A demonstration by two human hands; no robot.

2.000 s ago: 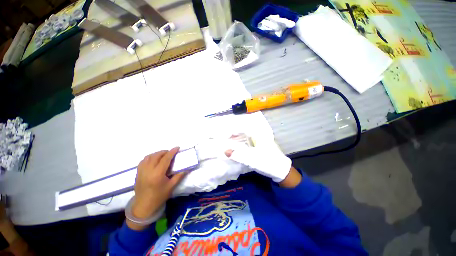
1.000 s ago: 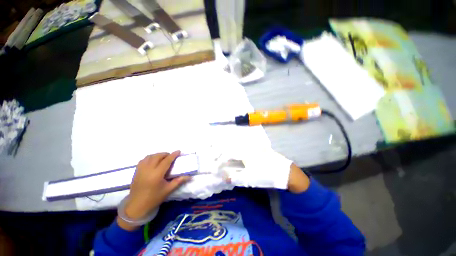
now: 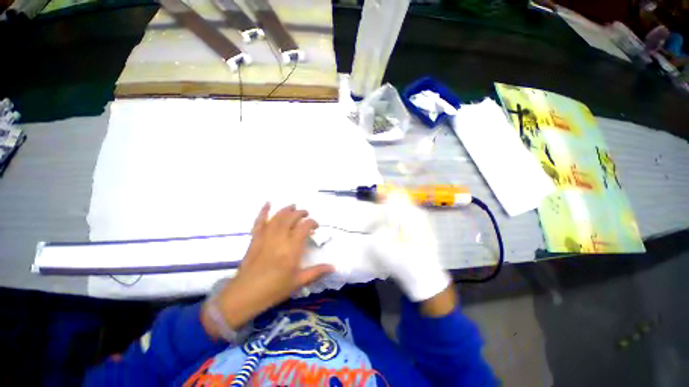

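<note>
A long white lamp housing with dark edges lies on the white padding sheet. My bare left hand rests over its right end, fingers spread. A small white end cap is beside my left fingertips, with a thin dark lead wire running right from it. My gloved right hand is blurred and lies over or near the orange electric screwdriver; I cannot tell whether it holds anything. The screwdriver lies with its bit pointing left.
Behind the sheet, a raised board bears finished bars. A screw bag, blue parts tray, folded white sheet and printed cardboard are at right. The black cord curves down. White fittings show far left.
My right hand has moved up and right, towards the screwdriver. My left hand is more spread, and the end cap and wire now show beside it. The camera view has shifted.
</note>
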